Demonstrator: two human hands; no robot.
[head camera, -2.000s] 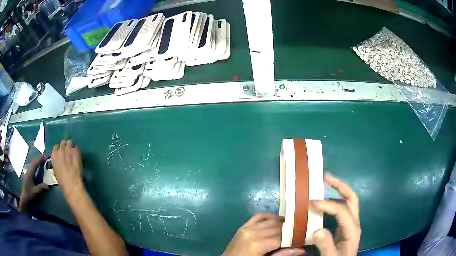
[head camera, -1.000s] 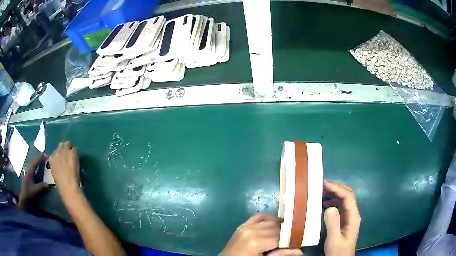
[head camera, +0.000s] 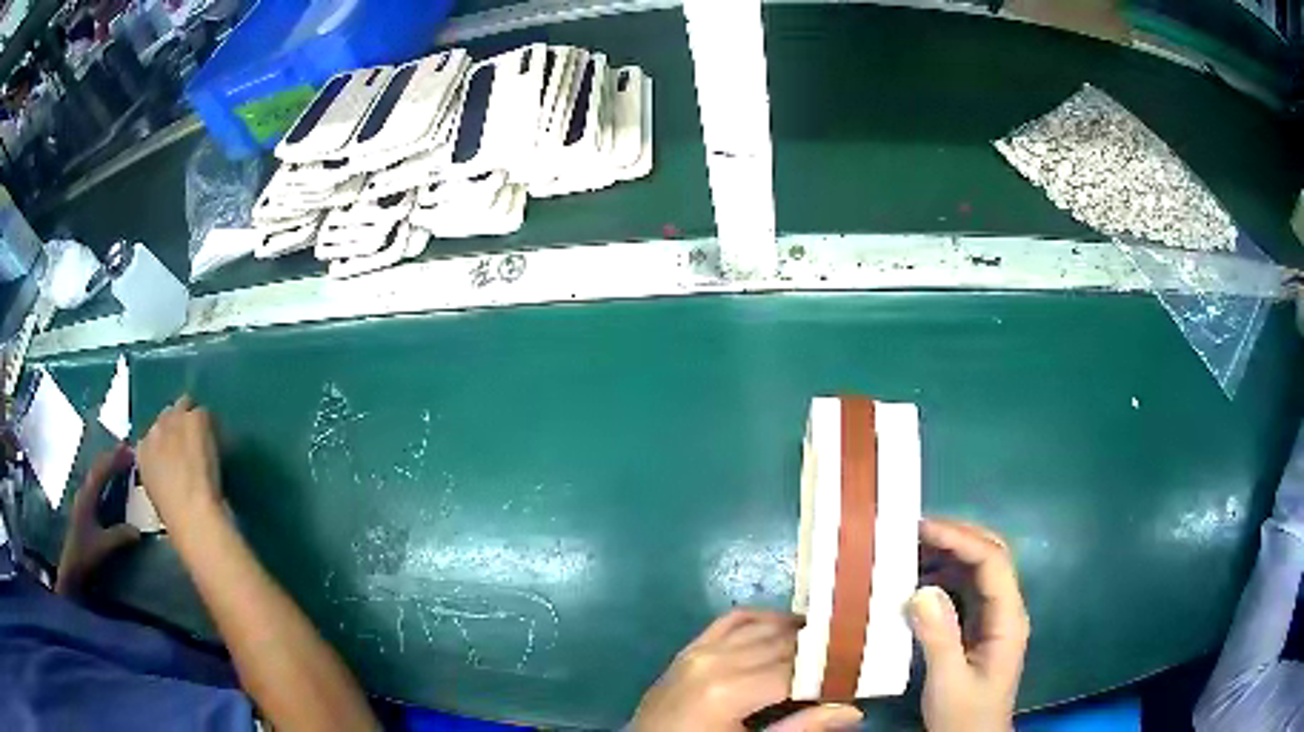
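Observation:
A white housing (head camera: 895, 536) stands on end over the green bench top, its long side towards me. A brown strap (head camera: 857, 551) runs lengthwise down its middle. My left hand (head camera: 732, 675) holds the housing's lower left end, its thumb at the bottom edge by the strap. My right hand (head camera: 977, 622) is at the right side, its thumb against the lower right edge and its fingers curled behind, partly hidden.
White front panels (head camera: 479, 122) are stacked upper left beside a blue bin (head camera: 308, 50). Small cream parts (head camera: 1123, 175) lie on a clear bag (head camera: 1227, 332). A metal rail (head camera: 572, 273) crosses the bench. Another worker's hands (head camera: 179, 465) work at left; a sleeve (head camera: 1258, 629) shows at right.
My right fingers, spread over the housing's right face and strap two seconds ago, have drawn back to its right edge. The housing has shifted and tilted very slightly. My left hand keeps its hold.

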